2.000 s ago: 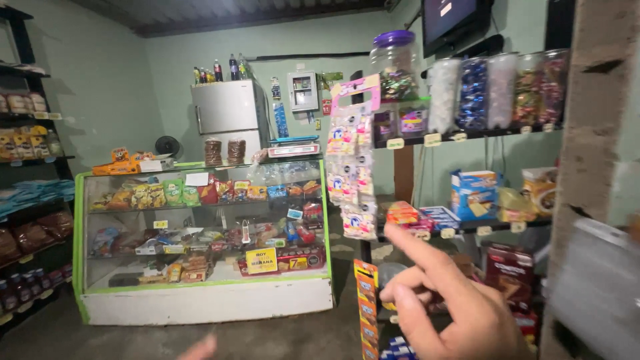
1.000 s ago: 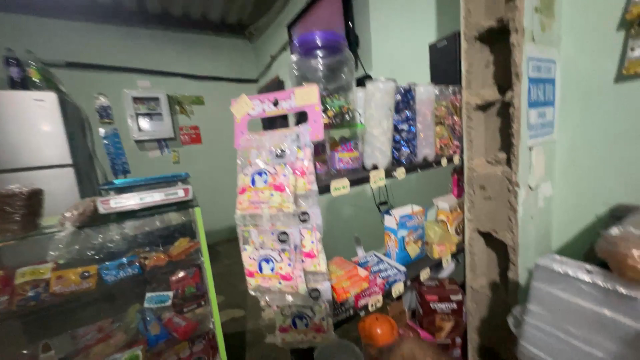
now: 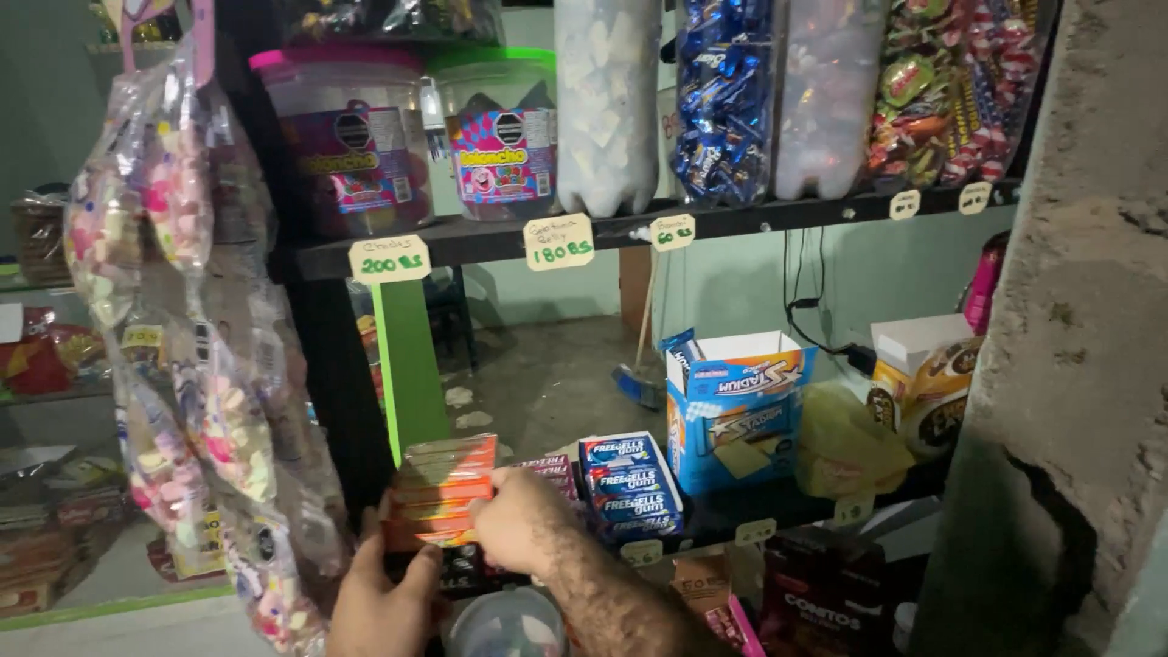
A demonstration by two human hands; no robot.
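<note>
An orange box of flat wrapped packets (image 3: 444, 488) is at the left end of the lower shelf. My left hand (image 3: 388, 589) touches its lower left corner, with fingers partly hidden. On its right side rests my right hand (image 3: 525, 516), the fingertips at the box's edge. To the right stand a dark red box of gum packs (image 3: 554, 476), partly covered by my right hand, and a box of blue gum packs (image 3: 631, 484). Below my hands is a clear plastic container (image 3: 507, 625). Whether either hand grips the orange box cannot be told.
Bagged marshmallows (image 3: 219, 401) hang at the left. Candy tubs (image 3: 342, 146) and filled plastic bottles (image 3: 610, 109) line the upper shelf (image 3: 474, 239). A blue cookie box (image 3: 737, 420) and yellow bag (image 3: 849, 447) stand to the right, beside a rough concrete post (image 3: 1077, 301).
The view has moved closer to the shelves. Both my hands are now at the orange box; two seconds ago my right hand was raised before the shelves, away from it.
</note>
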